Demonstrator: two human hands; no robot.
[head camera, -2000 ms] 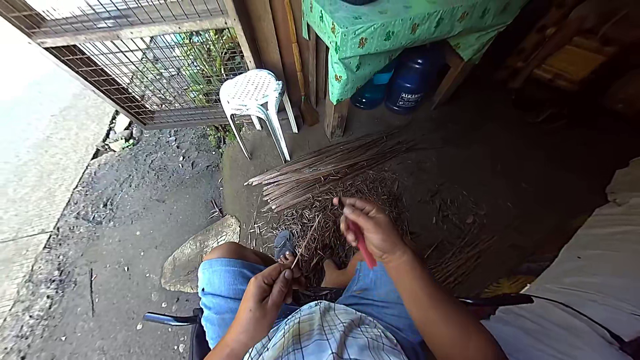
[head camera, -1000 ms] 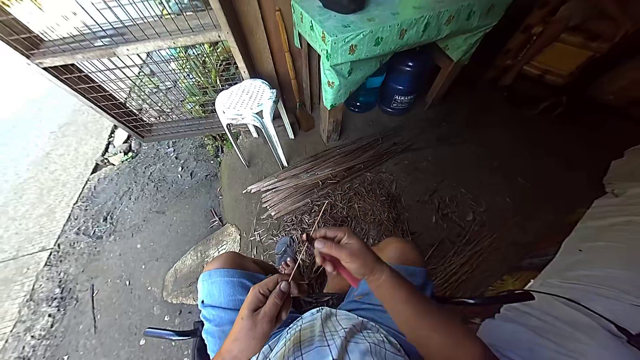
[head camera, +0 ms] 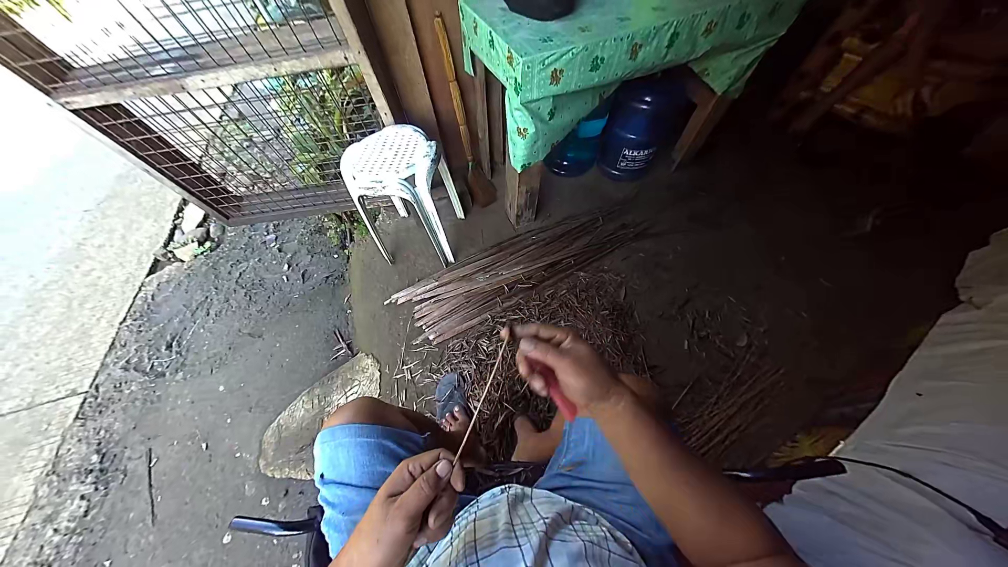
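Above my lap, my left hand [head camera: 421, 492] pinches the lower end of a thin brown stick [head camera: 482, 398], which slants up and to the right. My right hand [head camera: 563, 366] is at the stick's upper end and grips a red-handled tool [head camera: 561, 394]; its working end is too small and blurred to identify. Beneath and beyond my hands lies a heap of brown shavings and short scraps [head camera: 587, 315]. A bundle of long thin sticks [head camera: 504, 279] rests on the ground at the heap's far side.
A white plastic stool [head camera: 394, 157] stands by the wire-mesh gate [head camera: 213, 79]. Beside it are a broom [head camera: 478, 185] and a table with a green cloth [head camera: 567, 55], blue water jugs [head camera: 634, 134] underneath. A flat stone [head camera: 315, 417] lies left of my knee, more sticks [head camera: 732, 409] at right.
From one second ago, my right hand has moved up and to the right, away from my left hand. My left hand still holds a thin stick near my lap.
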